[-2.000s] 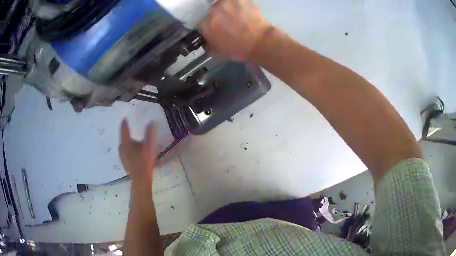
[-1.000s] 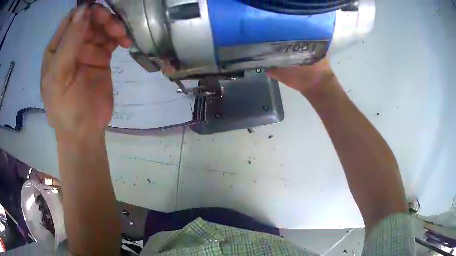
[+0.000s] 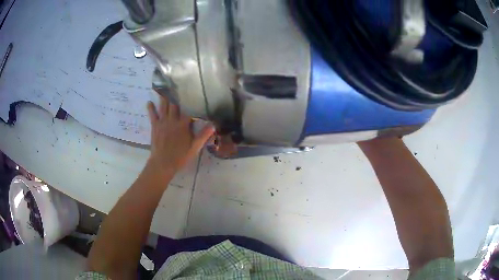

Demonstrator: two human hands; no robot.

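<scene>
The knife cutting machine [image 3: 268, 49] fills the upper middle, silver at left and blue at right, with coiled black cable [image 3: 372, 71] on top. A brown-red knob [image 3: 225, 147] sits low on it. Only a thin edge of the base plate [image 3: 268, 153] shows below. My left hand [image 3: 176, 131] lies with fingers apart on the paper marker [image 3: 117, 93], at the lay's edge, thumb close to the knob; whether they touch is unclear. My right hand [image 3: 380, 141] is behind the blue motor end; only the wrist side shows, its fingers hidden. The blade is hidden.
The lay's dark stepped edge [image 3: 24, 104] curves along the left. A dark curved piece [image 3: 101, 46] and a small round silvery thing [image 3: 140, 52] are on the paper. A white bucket [image 3: 60, 210] with dark scraps stands below the table edge. Dark crumbs dot the white table [image 3: 328, 208].
The machine now looks larger and covers the base plate. My left hand has come down from raised at the left to the lay beside the knob. My right hand stays behind the motor.
</scene>
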